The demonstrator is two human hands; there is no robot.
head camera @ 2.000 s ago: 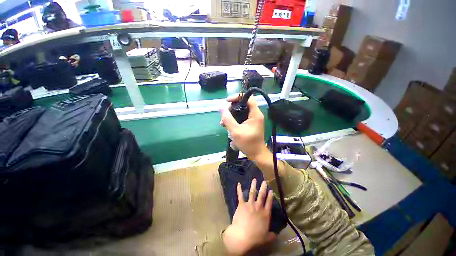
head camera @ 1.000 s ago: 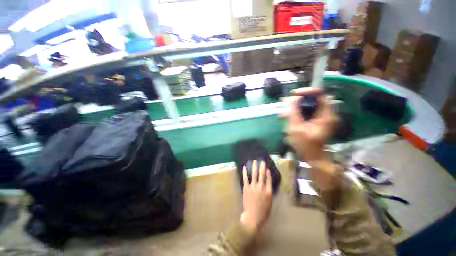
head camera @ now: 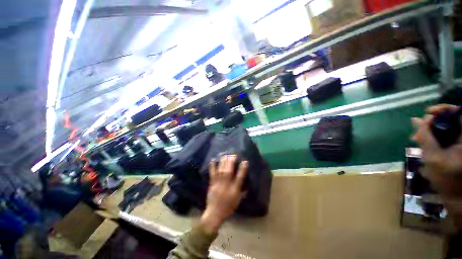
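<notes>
My left hand (head camera: 225, 186) lies with its fingers spread on the large black mass (head camera: 255, 174) on the bench; the parts under the palm are hidden. My right hand (head camera: 436, 152) is at the right edge, partly cut off, closed around the black electric screwdriver (head camera: 448, 126), whose tip is not visible. A black speaker cabinet (head camera: 332, 138) sits on the green belt between the hands, touched by neither.
The screw feeder (head camera: 411, 215) stands on the cardboard bench cover (head camera: 349, 212) below my right hand. More black cabinets (head camera: 324, 90) are on the far belt behind a white frame rail (head camera: 304, 120). An open carton (head camera: 81, 222) is at the lower left.
The view has swung left. My left hand has left the cabinet and is on the black mass. A cabinet now sits on the near belt. My right hand still holds the screwdriver.
</notes>
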